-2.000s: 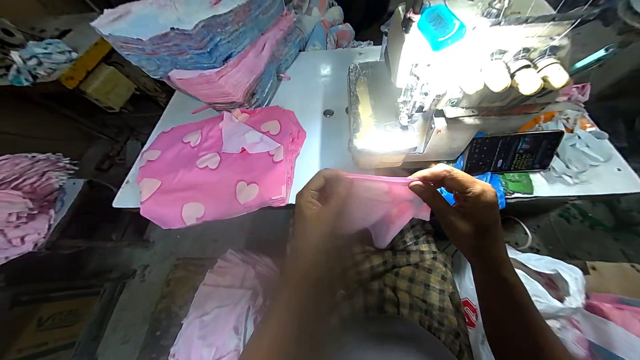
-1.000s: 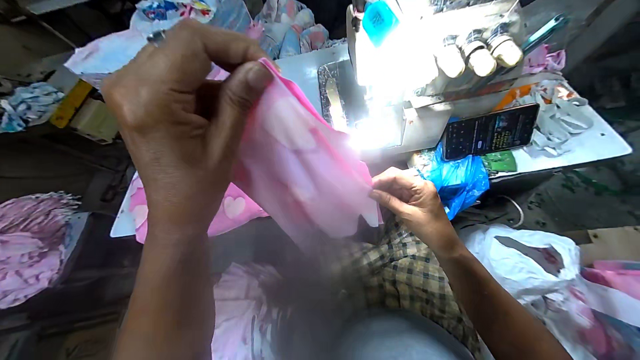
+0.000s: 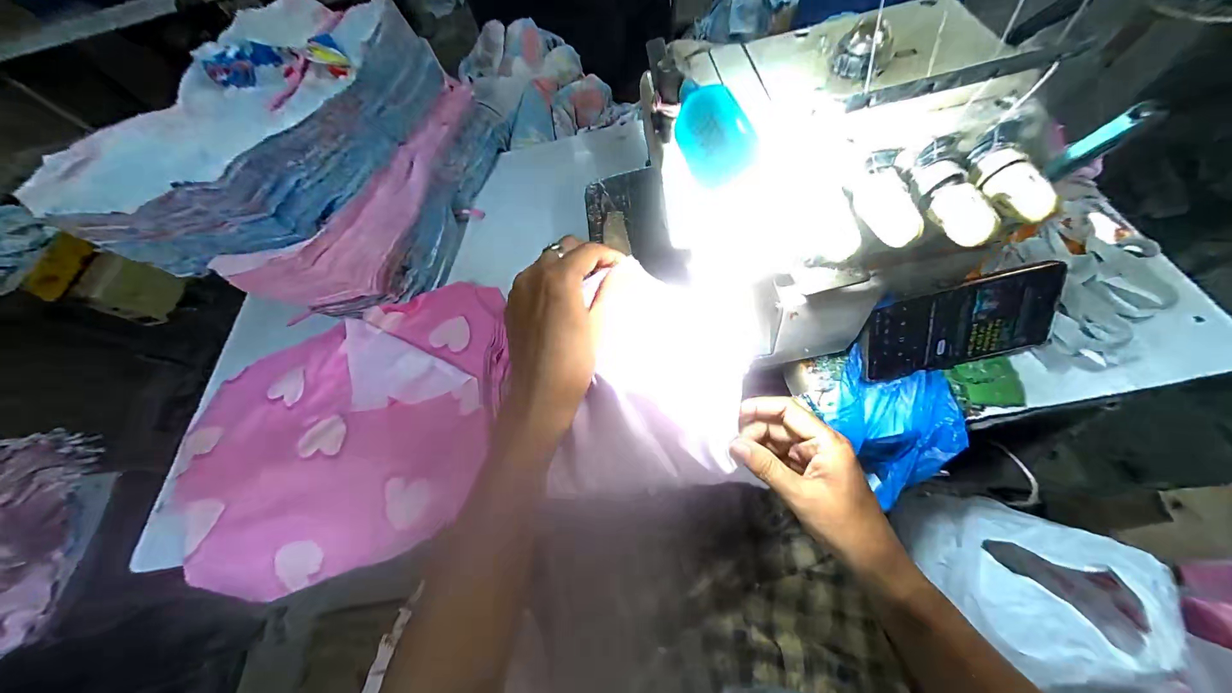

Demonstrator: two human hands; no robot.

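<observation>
A pale pink fabric piece point(image 3: 626, 423) lies at the front of the sewing machine point(image 3: 818, 318), its upper part washed out by the lamp's glare. My left hand point(image 3: 558, 318) rests on the fabric's upper left edge, fingers bent over it. At the fabric's lower right edge, my right hand point(image 3: 794, 452) pinches it between thumb and fingers. Pink fabric pieces with pale hearts point(image 3: 385, 462) lie stacked on the white table, left of my left hand. The needle area is hidden by glare.
A tall stack of cut fabric point(image 3: 318, 192) stands at the back left. A phone point(image 3: 962, 318) leans beside the machine above a blue plastic bag point(image 3: 895, 414). Thread cones point(image 3: 962, 212) stand behind. A white plastic bag point(image 3: 1039, 587) sits at lower right, and frilled pink fabric point(image 3: 38, 539) at far left.
My left hand, raised high with the fabric a second ago, has come down beside the machine. The fabric, stretched between both hands before, now lies under the lamp. The view has shifted.
</observation>
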